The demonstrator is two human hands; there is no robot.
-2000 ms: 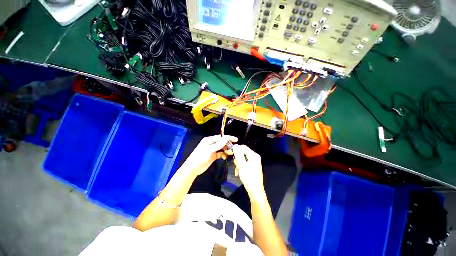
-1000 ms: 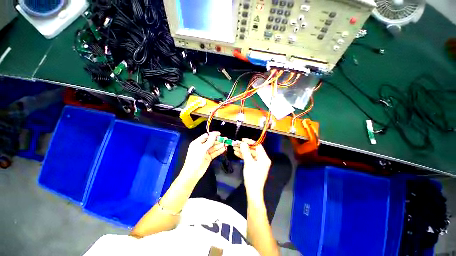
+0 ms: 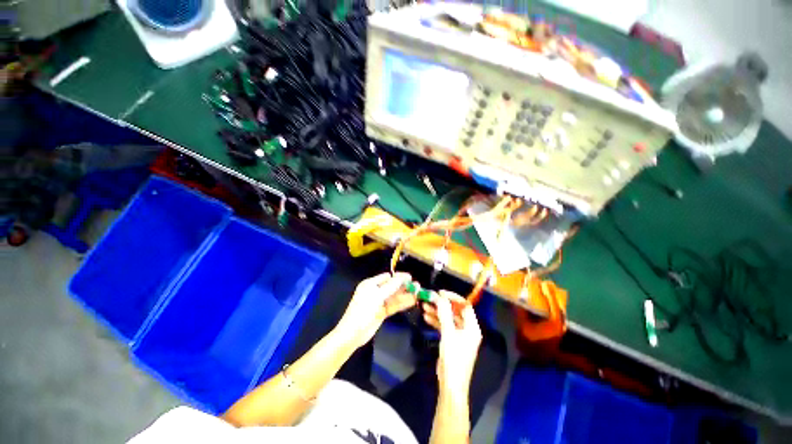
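Observation:
A small green connector piece (image 3: 419, 292) is held between both hands, just below the table edge. My left hand (image 3: 382, 301) pinches its left end, where an orange-red test lead (image 3: 398, 254) reaches the fingers. My right hand (image 3: 453, 316) holds its right end, with another orange lead (image 3: 481, 282) running to it. The fingers hide the joints. The leads loop from the beige cable tester (image 3: 512, 113) over the orange-yellow strip (image 3: 421, 247). The picture is somewhat blurred.
A heap of black cables (image 3: 304, 95) lies left of the tester. A loose black cable coil (image 3: 729, 290) lies right. Blue bins (image 3: 230, 308) stand below the bench at both sides. A blue-faced fan (image 3: 178, 30) and a white fan (image 3: 714, 113) stand behind. A pale bag (image 3: 512, 238) lies under the leads.
The view has tilted up, so the bench sits lower in the picture. Two seconds ago the hands were closer together at the left lead; now both hold the green piece, as one second ago.

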